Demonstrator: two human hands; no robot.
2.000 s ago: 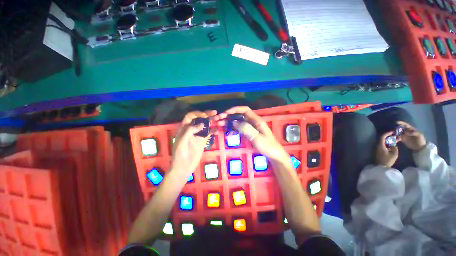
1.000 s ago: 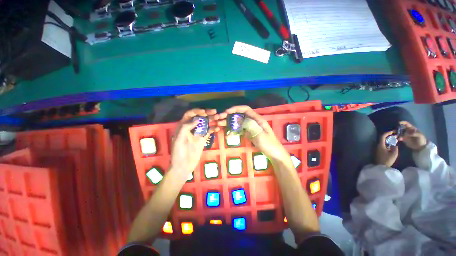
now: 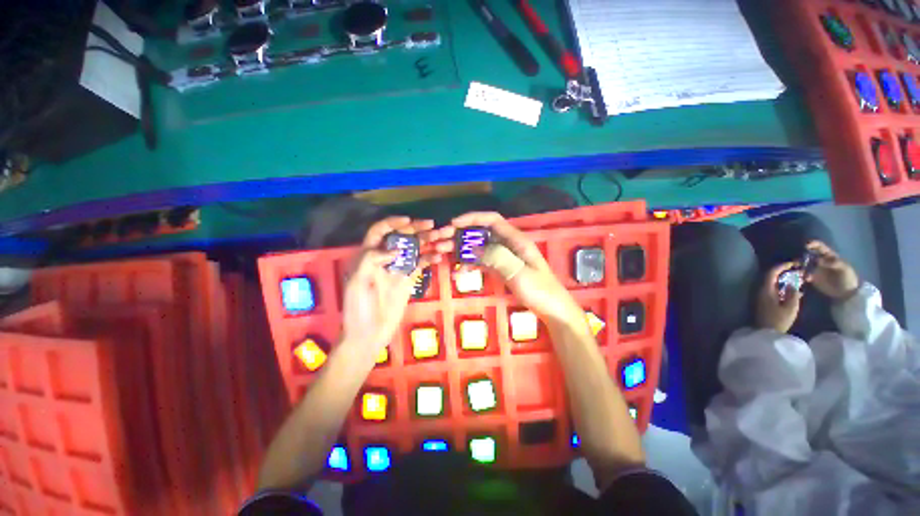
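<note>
My left hand (image 3: 380, 277) holds a smartwatch (image 3: 403, 252) upright above the tray's top row, its dark screen showing a pale pattern. My right hand (image 3: 504, 257) holds another smartwatch (image 3: 471, 245) beside it, with a purple-white pattern on its screen. The two hands nearly meet at the fingertips. Under them lies the red-orange compartment tray (image 3: 535, 375), with square watches in its pockets glowing white, yellow, orange and blue. Unlit smartwatches (image 3: 630, 262) sit at the tray's right side. My forearms hide some pockets.
Stacked red-orange trays (image 3: 61, 403) stand at left. The green bench (image 3: 303, 141) holds round watches (image 3: 365, 22), a white label (image 3: 502, 103), paper sheets (image 3: 671, 55) and a red-handled tool (image 3: 550, 40). Another tray (image 3: 842, 111) is at upper right. Another person's hands (image 3: 807, 282) hold a small item at right.
Both hands stay almost in place with the two watches. The held screens went from dark to patterned. The tray watches and the round watches at right changed colours.
</note>
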